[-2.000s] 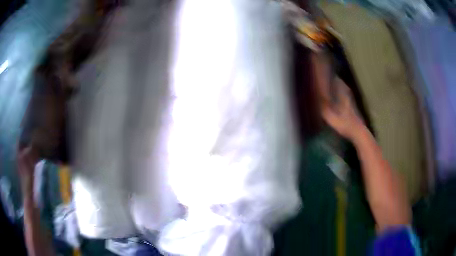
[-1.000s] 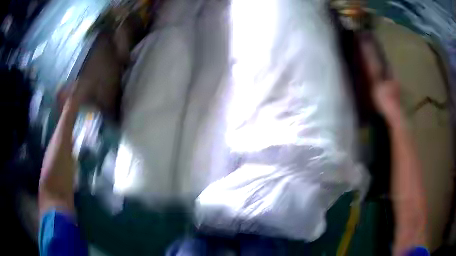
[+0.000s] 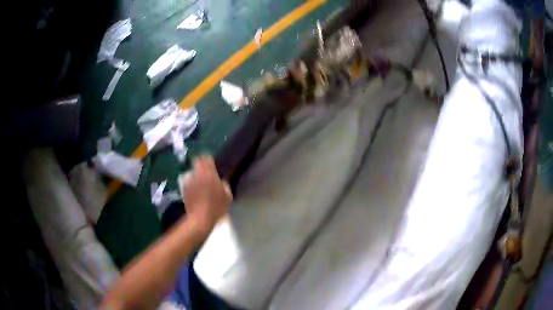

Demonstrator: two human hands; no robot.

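My left hand (image 3: 207, 191), bare and slightly blurred, is curled at the near end of the dark wooden side board (image 3: 248, 142), left of the load, and appears to grip it. The fingertips are partly hidden. Long greyish rolls (image 3: 309, 187) and a shiny white wrapped roll (image 3: 461, 175) lie side by side on the trolley. Knotted rag ties (image 3: 321, 75) bunch across the left board and grey rolls. Thin dark cords cross the rolls. My right hand is not in view.
White scraps (image 3: 167, 124) litter the green floor, around a curved yellow line (image 3: 236, 57). Pale rolls (image 3: 63, 224) lie at the lower left. Another side board (image 3: 533, 91) runs along the load's right side, with tan cardboard (image 3: 530, 242) beyond it.
The view has swung left, so the load slants to the upper right and more littered floor shows. My right hand has left the picture. My left hand remains at the left board's end.
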